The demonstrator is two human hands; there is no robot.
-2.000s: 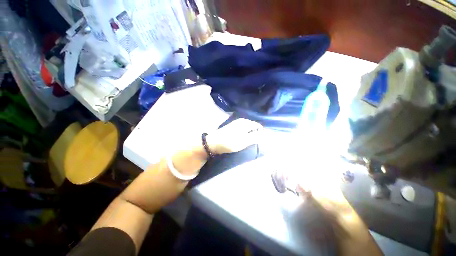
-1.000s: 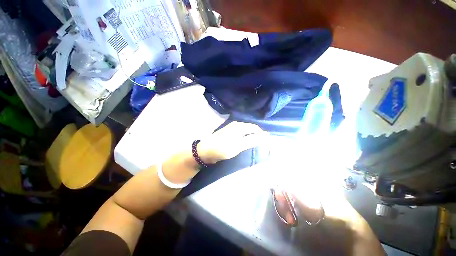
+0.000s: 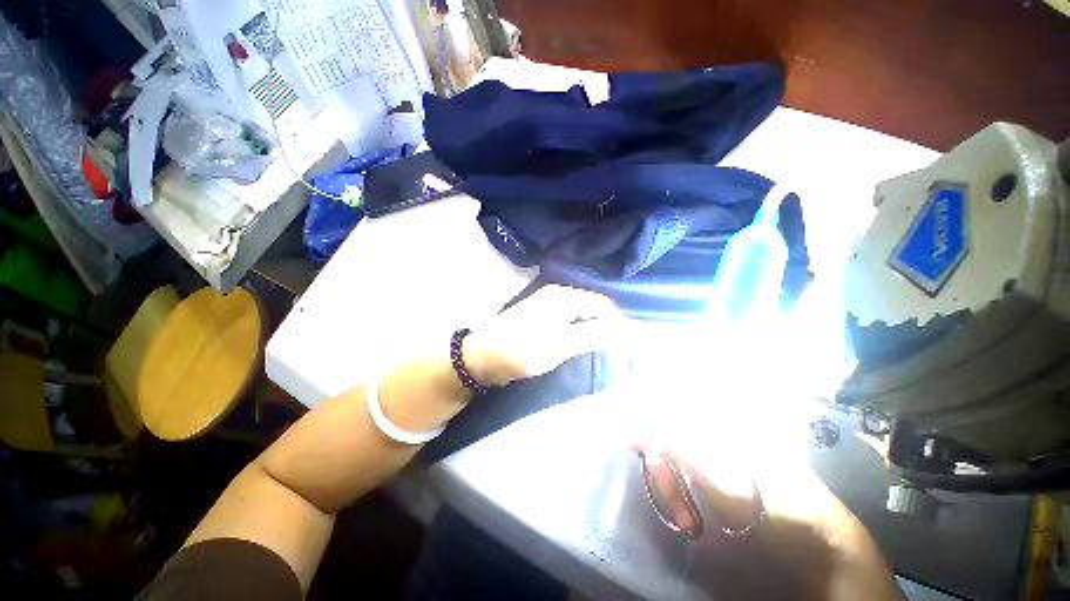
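Observation:
A dark navy garment (image 3: 598, 153) lies bunched on the white table, and part of it runs under my left hand. My left hand (image 3: 557, 332) is bare, palm down, pressed on the cloth with its fingers on a stitched edge (image 3: 601, 371). My right hand (image 3: 751, 499) is partly lost in lamp glare and holds small scissors (image 3: 671, 493) by their loops. The scissor blades and the fingertips of both hands are hidden in the glare.
The sewing machine head (image 3: 956, 294) stands at right above a dark bed plate (image 3: 968, 540). A black smartphone (image 3: 405, 184) lies at the table's far left. A shelf of papers (image 3: 340, 59) and a round wooden stool (image 3: 202, 364) are at left.
The scissor loops in my right hand have turned and show more fully than two seconds ago. The view has shifted slightly. My left hand stays on the cloth.

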